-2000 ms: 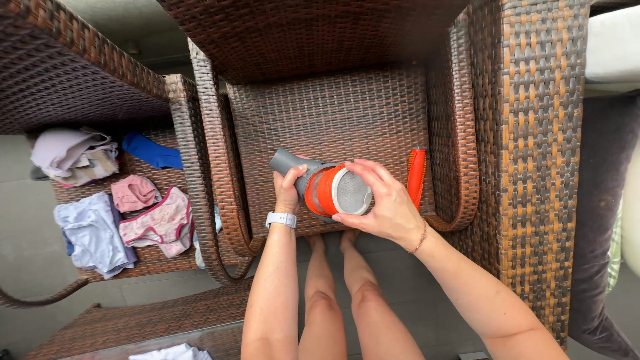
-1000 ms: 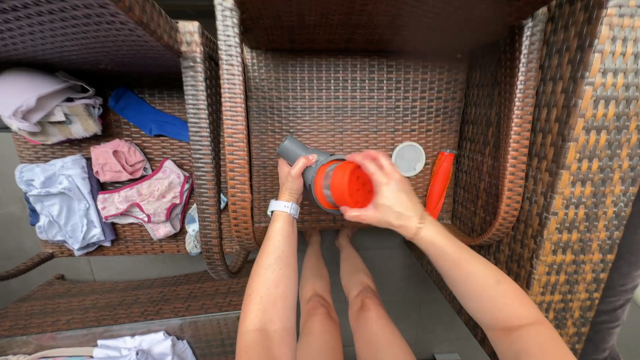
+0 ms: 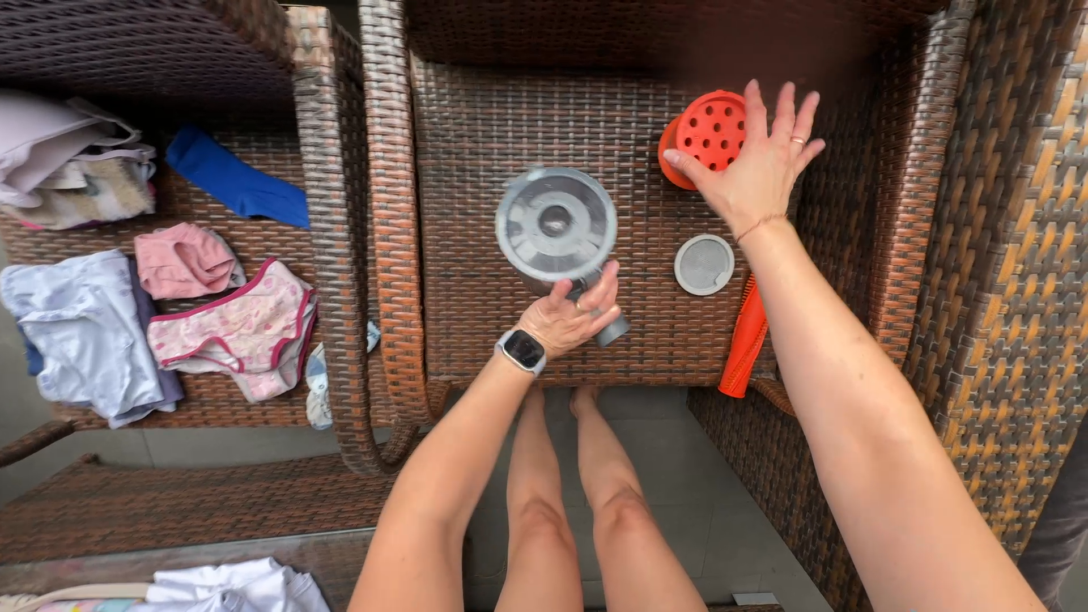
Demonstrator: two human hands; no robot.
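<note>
On the wicker seat a clear and grey plastic dust container (image 3: 556,223) stands with its round end facing up. My left hand (image 3: 571,319), with a watch on the wrist, is at its lower edge near the grey tube part; its fingers are spread, and whether they grip is unclear. My right hand (image 3: 761,153) has its fingers apart beside a red perforated plastic filter holder (image 3: 711,132), which rests on the seat near the back. Below it lies a round grey filter disc (image 3: 704,264) with a pale rim. A red brush-like strip (image 3: 745,344) lies at the seat's right front, partly behind my right forearm.
Another wicker chair at left holds a blue cloth (image 3: 236,177), pink patterned underwear (image 3: 242,327), a pink garment (image 3: 187,259) and light blue clothing (image 3: 81,327). White cloth (image 3: 234,588) lies at the lower left. Wicker armrests (image 3: 395,212) border the seat.
The red perforated part, at the container in my hands a second ago, now sits at the seat's back right, with my right hand open beside it. The container has turned round end up.
</note>
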